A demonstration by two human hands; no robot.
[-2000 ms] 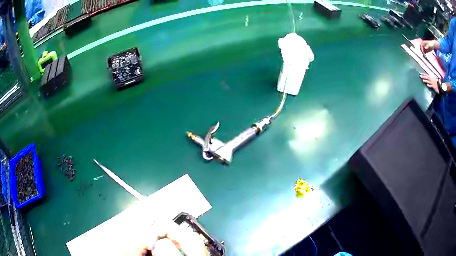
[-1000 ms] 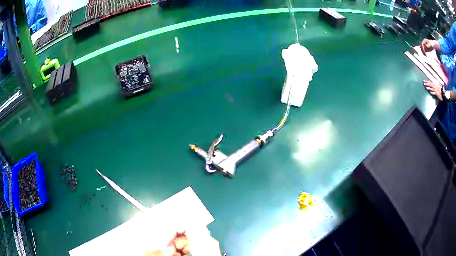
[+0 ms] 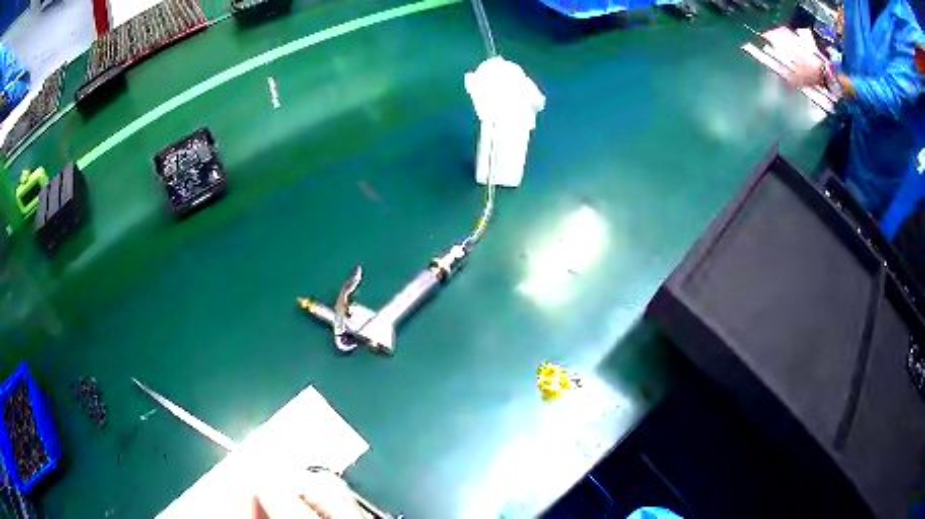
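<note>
Overexposed skin of my hand or hands [image 3: 304, 499] shows at the bottom edge, left of the middle, cut off by the frame; left and right cannot be told apart. A thin dark curved edge [image 3: 355, 494], which looks like part of the camera housing, shows beside the fingers. Whether it is gripped is not clear. A white sheet [image 3: 304, 431] lies under and beyond the fingers. A slim pale pointed tool [image 3: 183, 414] lies with its near end at the sheet.
An air blow gun [image 3: 380, 319] lies ahead, its hose running past a white block [image 3: 502, 122]. Yellow scraps [image 3: 553, 380] lie to its right. A large black tray [image 3: 781, 304] is at right, a blue bin [image 3: 25, 431] at left. A person in blue [image 3: 882, 91] works at upper right.
The view has swung right, so bench things appear farther left. The dark housing edge, clear two seconds ago and almost out of view one second ago, shows again beside the fingers.
</note>
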